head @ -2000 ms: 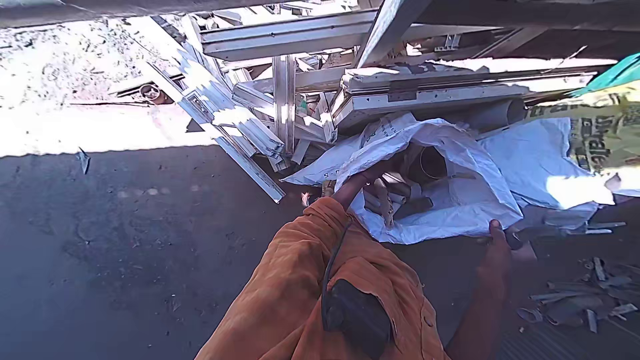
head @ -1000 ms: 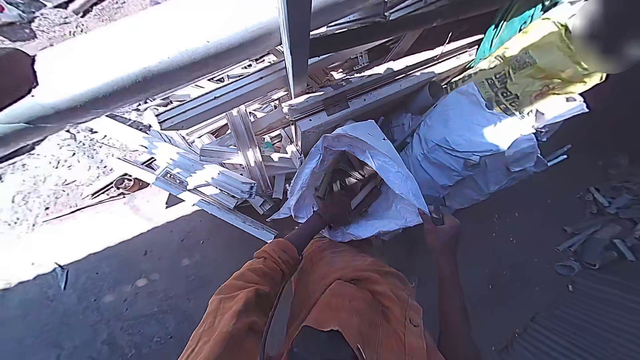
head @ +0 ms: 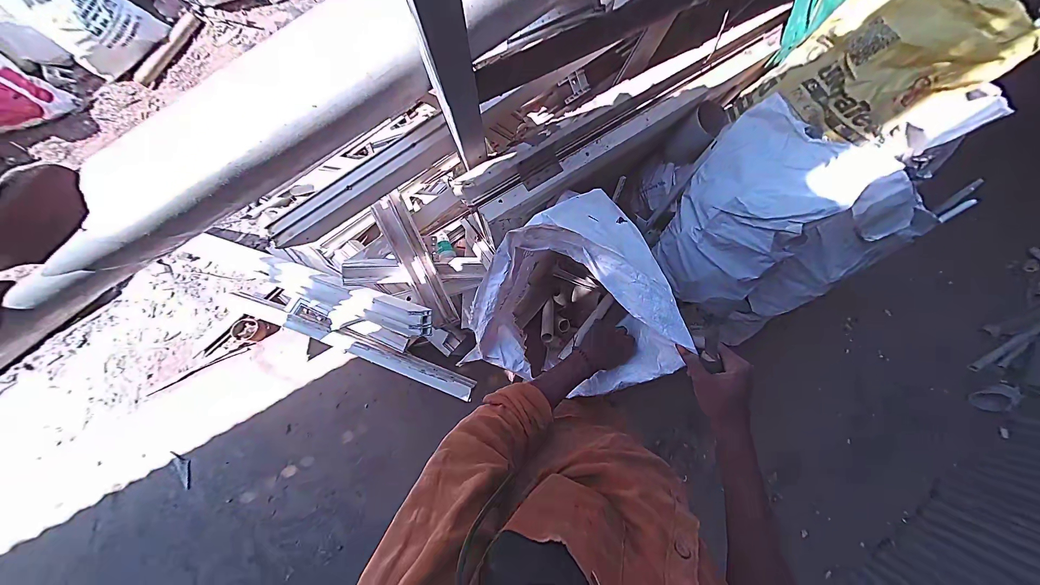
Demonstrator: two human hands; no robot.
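Observation:
A white woven sack [head: 642, 276] stands with its mouth open in front of me, and cut lengths of pipe [head: 548, 319] lie inside it. My left hand [head: 608, 345] reaches into the mouth over the pieces; its fingers are in shadow, so whether it grips one cannot be told. My right hand [head: 719, 378] is closed on the sack's right edge, with a small dark object by the fingers that I cannot identify.
Plastic frame profiles [head: 406, 260] are heaped behind and left of the sack. A full white sack [head: 747, 219] and a yellow printed sack [head: 877, 73] lie at right. A thick pipe [head: 244, 122] and an upright post [head: 451, 81] cross the upper left. Scrap pieces [head: 1007, 349] lie far right.
My left hand, deeper in the sack's shadow two seconds ago, is now at the near right of its mouth. My right hand stays at the sack's edge. The view has turned.

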